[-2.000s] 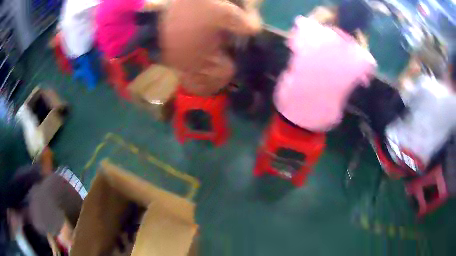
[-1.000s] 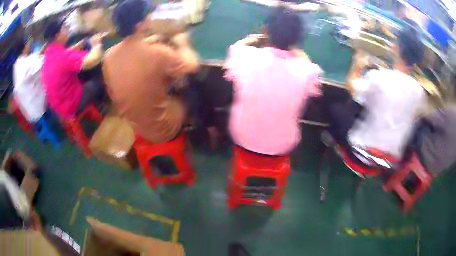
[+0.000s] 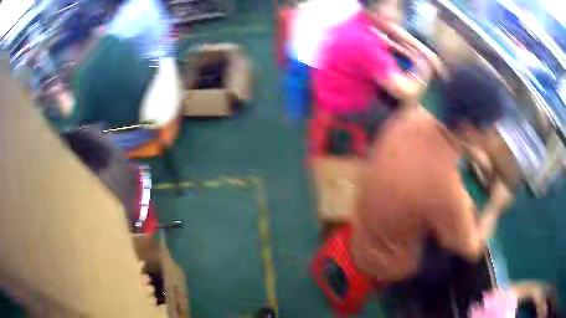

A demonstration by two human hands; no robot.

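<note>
Neither of my hands shows in the frame. A large brown cardboard surface (image 3: pixel 62 205) fills the left and lower left, close to me; its lower right edge is jagged. Whether my hands touch it cannot be seen. Beside its lower right edge, part of an open brown carton (image 3: pixel 172 273) shows, with a dark inside. The view is blurred.
Seated people line a table (image 3: pixel 546 230) on the right, one in orange (image 3: pixel 409 199), one in bright pink (image 3: pixel 350 59). Red stools (image 3: pixel 338 273) stand under them. An open carton (image 3: pixel 208 102) and yellow tape (image 3: pixel 265 242) are on the green floor. Another person (image 3: pixel 112 87) is upper left.
The view has swung to the left. The seated people have shifted right in the picture, and the large cardboard surface now fills the left side, where only a lower corner showed a second ago.
</note>
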